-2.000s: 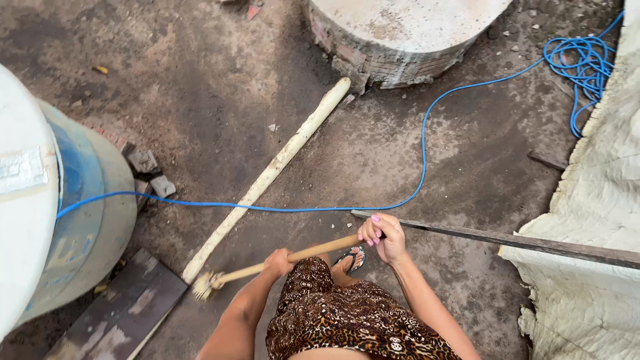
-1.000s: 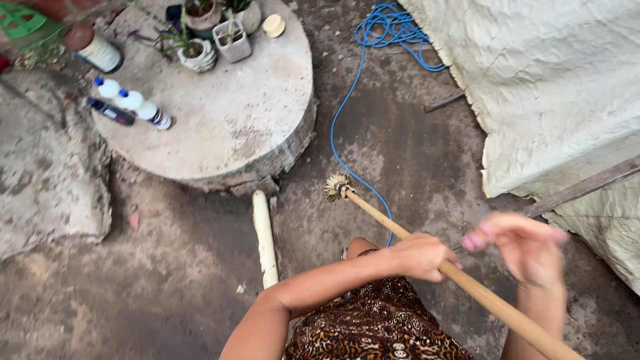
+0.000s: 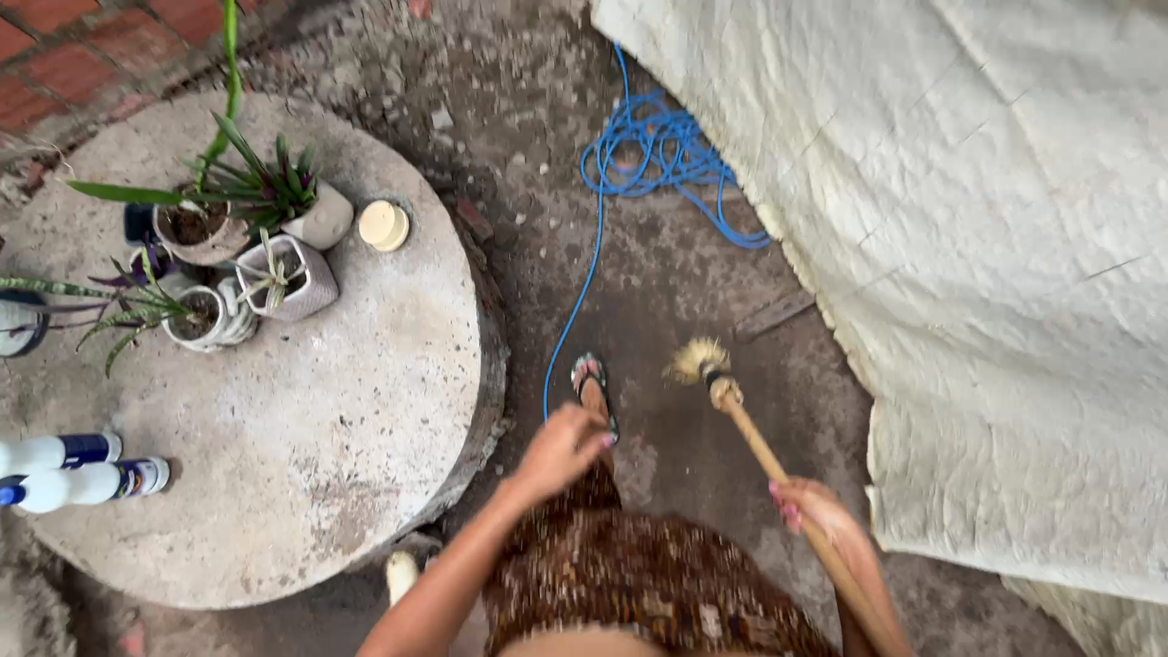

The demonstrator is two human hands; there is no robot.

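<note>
A wooden-handled brush (image 3: 766, 456) with pale bristles, bound to the stick by dark and light wrapping, slants across the lower right. My right hand (image 3: 815, 513) is closed round its handle, a little below the bristle head. My left hand (image 3: 563, 452), slightly blurred, is raised over my sandalled foot (image 3: 593, 388), bent at the fingers, with no object seen in it. Beside that foot runs a thin blue hose or rope (image 3: 573, 315). Its lower end is hidden behind my left hand.
A round concrete slab (image 3: 401, 338) on the left holds potted plants (image 3: 283, 278), a cream lid or cup (image 3: 383, 226) and white bottles (image 3: 82, 484). Tangled blue coils (image 3: 652, 151) lie ahead. A large whitish sheet (image 3: 985, 274) borders the right, near a wood piece (image 3: 774, 315).
My left hand has let go of the brush handle, and my right hand, off it one second ago, now grips it. The view has turned and shifted, showing more of the slab.
</note>
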